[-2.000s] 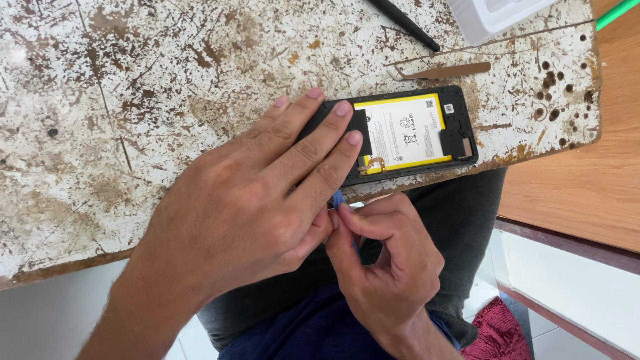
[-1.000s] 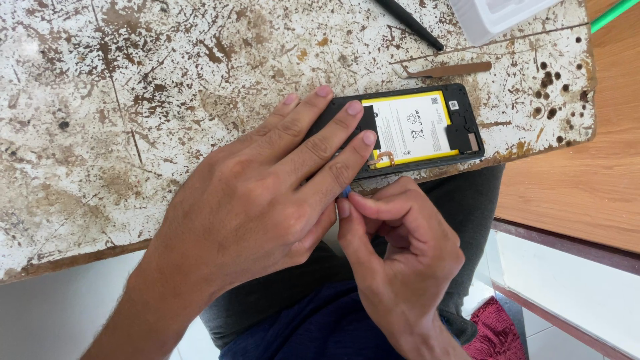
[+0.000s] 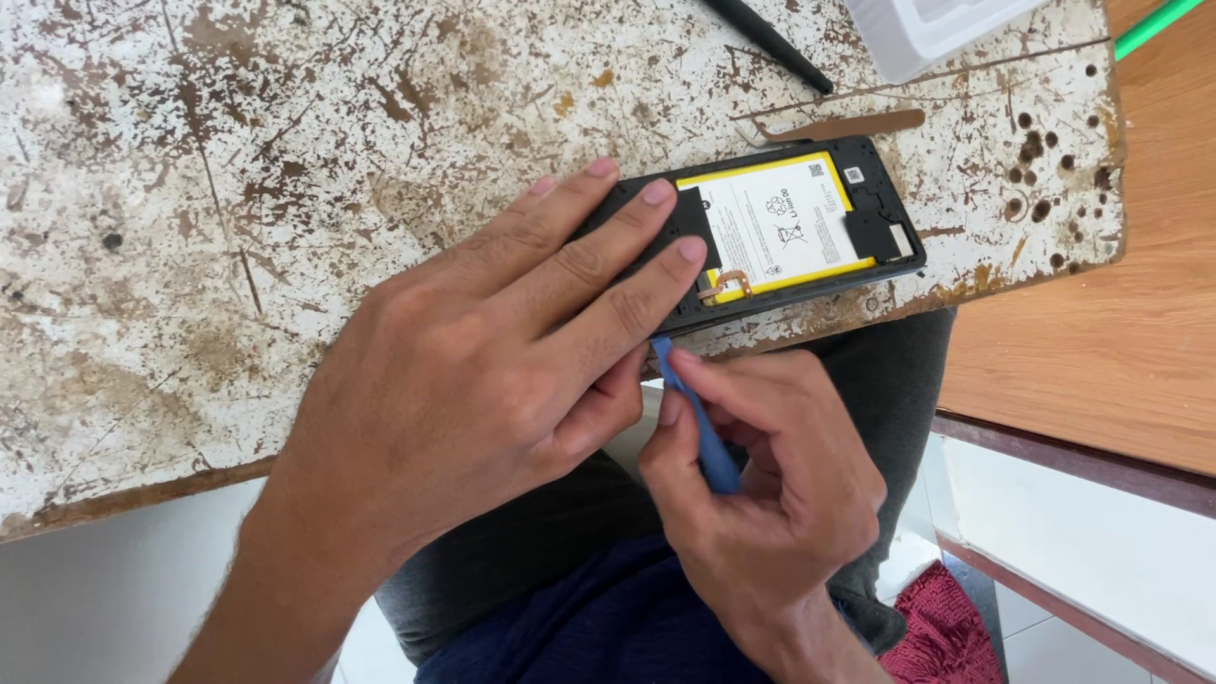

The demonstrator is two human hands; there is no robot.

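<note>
An opened smartphone (image 3: 879, 204) lies on the worn table near its front edge, its white battery (image 3: 760, 228) with yellow borders exposed. A copper-coloured flex cable (image 3: 733, 282) shows at the battery's lower left corner. My left hand (image 3: 475, 351) lies over the phone's left part, fingers spread and pressing on it; that end of the phone is hidden. Between thumb and index finger, my right hand (image 3: 769, 456) grips a blue plastic pry tool (image 3: 711, 437). The tool's flat tip meets the phone's near long edge, just beside my left fingertips.
Behind the phone lie brown tweezers (image 3: 855, 125). A black pen-like tool (image 3: 774, 43) lies farther back, beside a white plastic tray (image 3: 912, 47). The table's wooden front edge (image 3: 152, 494) runs just before the phone. My legs are below it.
My right hand has moved a little down and right relative to my left hand. More of the blue tool now shows. My left hand stays on the phone.
</note>
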